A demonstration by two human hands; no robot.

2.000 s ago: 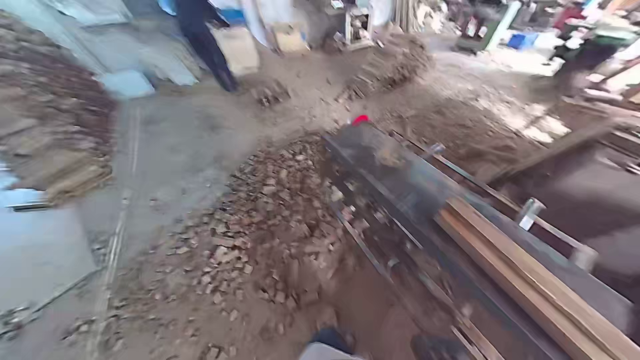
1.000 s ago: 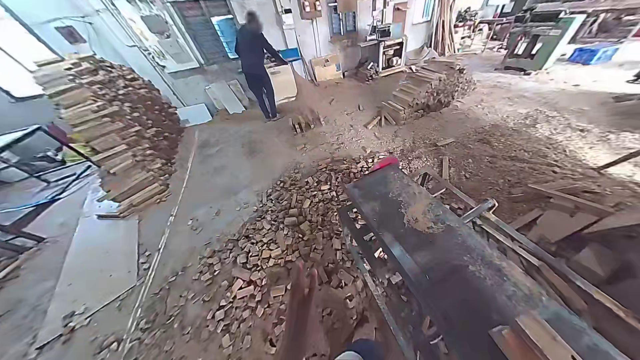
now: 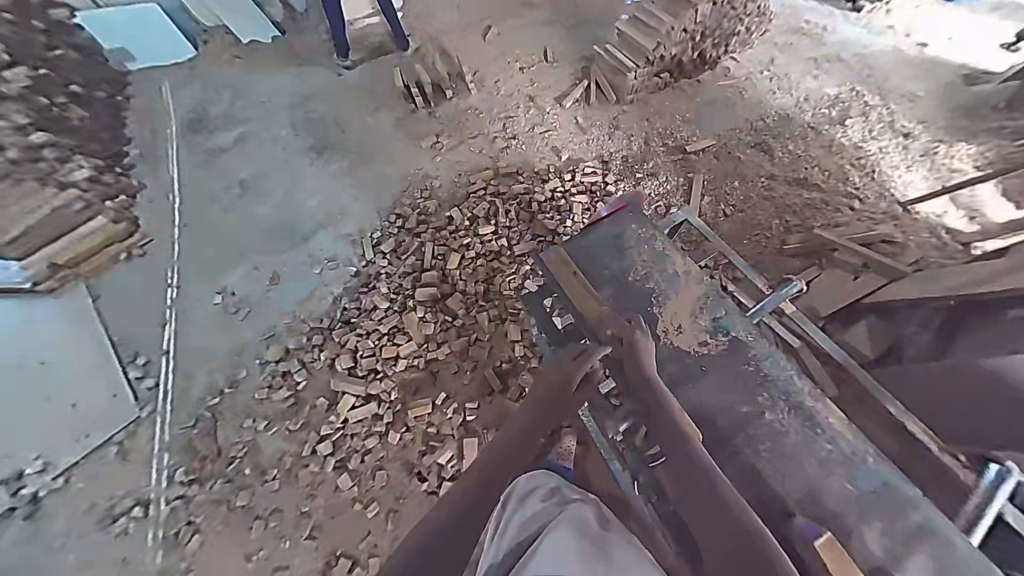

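Observation:
Both my hands are over the near left edge of a dark metal machine table [image 3: 720, 392]. My right hand [image 3: 636, 348] is on a wooden board [image 3: 578, 290] that lies along the table's left edge, its fingers around the board's near part. Beside it, my left hand [image 3: 578, 364] is close to the board's left side; whether it grips anything is not clear. Small wood offcuts [image 3: 562, 318] lie by the edge near the hands. Sawdust [image 3: 692, 308] covers part of the tabletop. Another wood piece [image 3: 836, 556] shows at the bottom right.
A heap of small wood blocks [image 3: 432, 320] spreads over the floor left of the table. A metal rail [image 3: 848, 360] runs along the table's right side. Stacked wood [image 3: 664, 40] stands beyond, and a person's legs [image 3: 364, 28] show at the top. A pale sheet [image 3: 60, 376] lies at left.
The view has tilted down. Both my hands and forearms now show at the table, with a board lying along its far left edge, where none lay one second ago.

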